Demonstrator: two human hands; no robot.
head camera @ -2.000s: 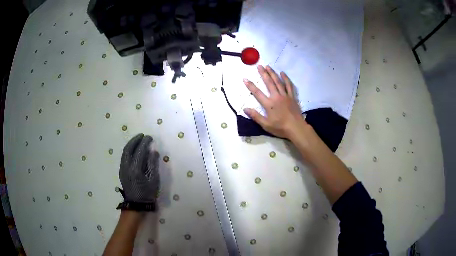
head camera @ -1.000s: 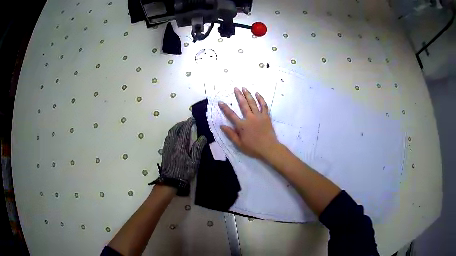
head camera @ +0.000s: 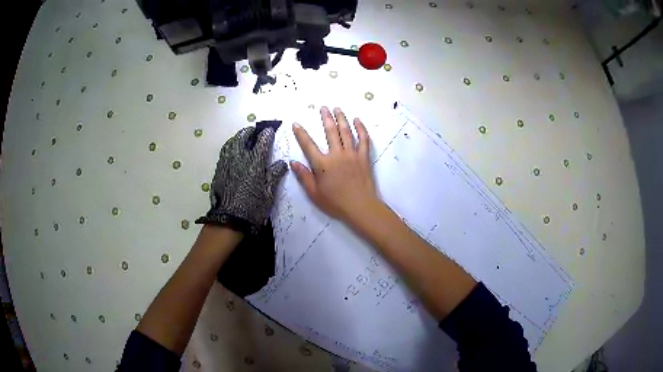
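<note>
A white paper marker (head camera: 436, 211) with thin lines and handwriting lies on dark fabric (head camera: 251, 265), which shows along the paper's left edge. My left hand (head camera: 243, 178), in a grey mesh glove, rests on the dark fabric at that edge, fingers towards the machine; whether it grips the cloth cannot be told. My bare right hand (head camera: 338, 163) lies flat on the paper with fingers spread, just right of the glove. The band knife machine head (head camera: 254, 33) hangs above both hands. The blade is not distinguishable.
A lever with a red ball knob (head camera: 372, 56) sticks out right of the head. A small dark offcut (head camera: 222, 69) lies under the head's left side. The cream table (head camera: 109, 167) has rows of small holes. A dark rod (head camera: 629, 45) stands at upper right.
The paper and fabric have turned, and their cut edge has moved up and left towards the machine. Both hands have moved up and left with them. The white label on the dark cloth no longer shows.
</note>
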